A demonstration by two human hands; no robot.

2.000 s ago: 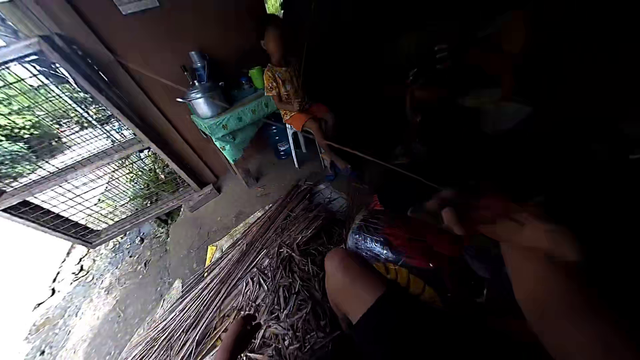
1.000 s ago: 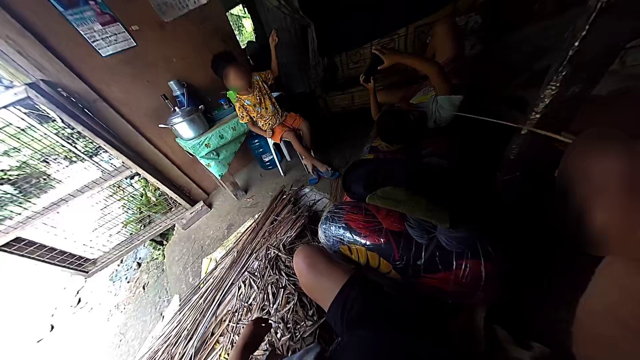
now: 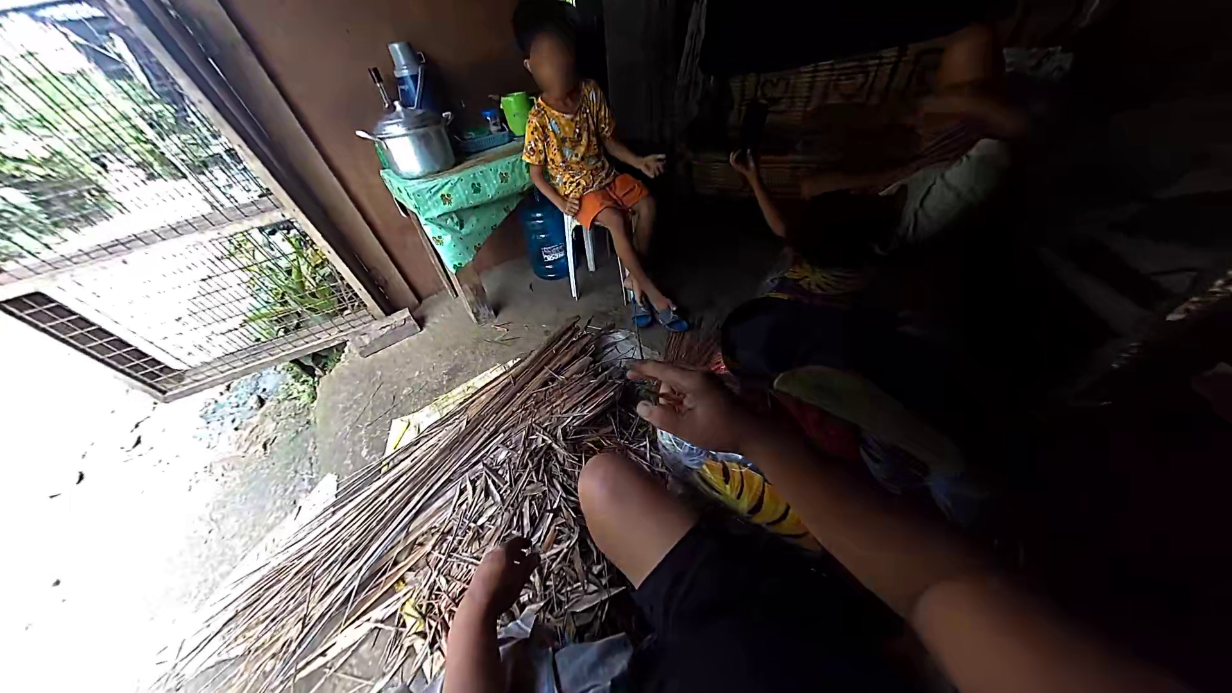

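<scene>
A long heap of dried palm midribs (image 3: 452,423) and leaf shreds (image 3: 520,510) lies on the floor before my bent knee. My left hand (image 3: 507,570) rests low over the leaf shreds, its fingers curled; whether it holds anything cannot be made out. My right hand (image 3: 693,409) is stretched out over the heap's far right edge, fingers apart, with no clear object in it. Beneath my right forearm lies a plastic-wrapped bundle with yellow and black stripes (image 3: 751,496).
A person in a patterned shirt (image 3: 570,144) sits on a white stool beside a table with a green cloth (image 3: 457,207), which bears a metal pot (image 3: 414,142). A blue water jug (image 3: 546,236) stands beneath. Another person (image 3: 948,183) is at the dark right. A mesh gate (image 3: 173,221) stands left.
My right hand has come from the dark right side to over the heap. The seated person's raised hand has come down. The thin strip stretched across the right is no longer seen.
</scene>
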